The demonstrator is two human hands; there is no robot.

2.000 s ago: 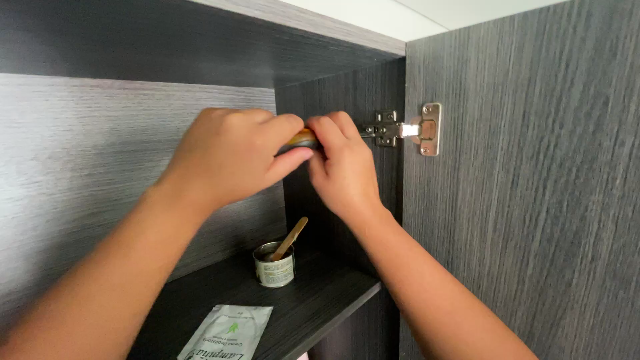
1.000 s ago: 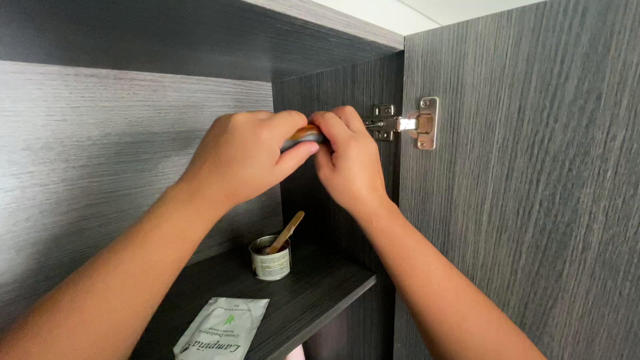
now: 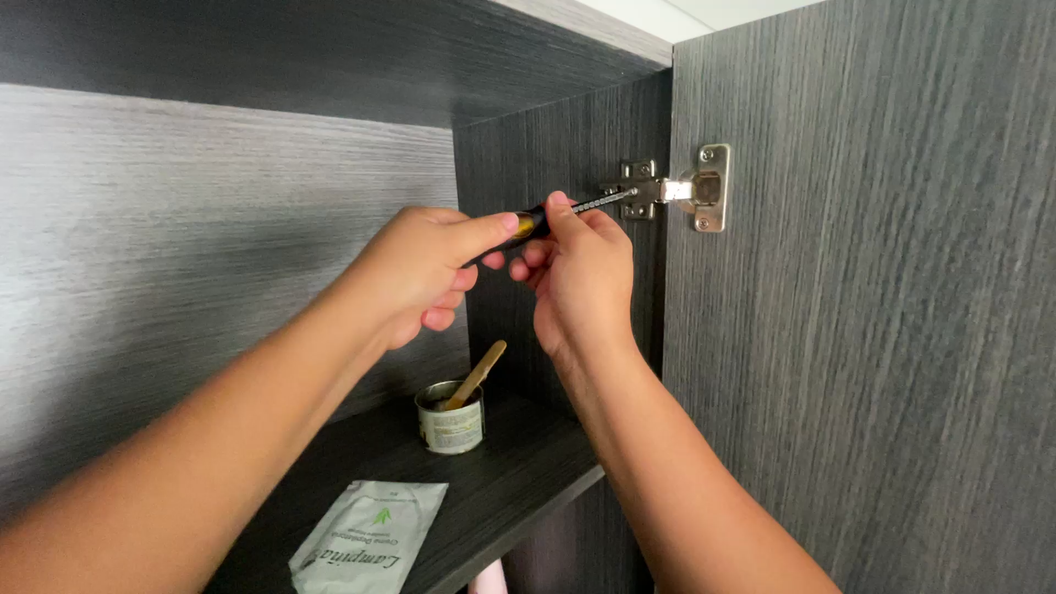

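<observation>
My left hand (image 3: 445, 264) grips the black and amber handle of a screwdriver (image 3: 532, 224), thumb along its top. My right hand (image 3: 586, 264) holds the same tool farther forward, thumb and fingers around the front of the handle and the start of the shaft. The metal shaft slants up to the right, and its tip meets a screw on the mounting plate of a metal cabinet hinge (image 3: 639, 191). The hinge's cup side is fixed to the grey wood-grain cabinet door (image 3: 858, 313), which stands swung out on the right.
Below the hands, a small tin (image 3: 451, 425) with a wooden stick (image 3: 477, 375) in it stands on the dark shelf (image 3: 511, 470). A printed sachet (image 3: 371, 536) lies near the shelf's front edge. Overhead runs an upper panel (image 3: 330, 58). Something pink shows under the shelf.
Both hands have shifted their hold on the screwdriver; its handle and shaft now show more plainly between them. My right hand's fingers are less tightly wrapped over it than before.
</observation>
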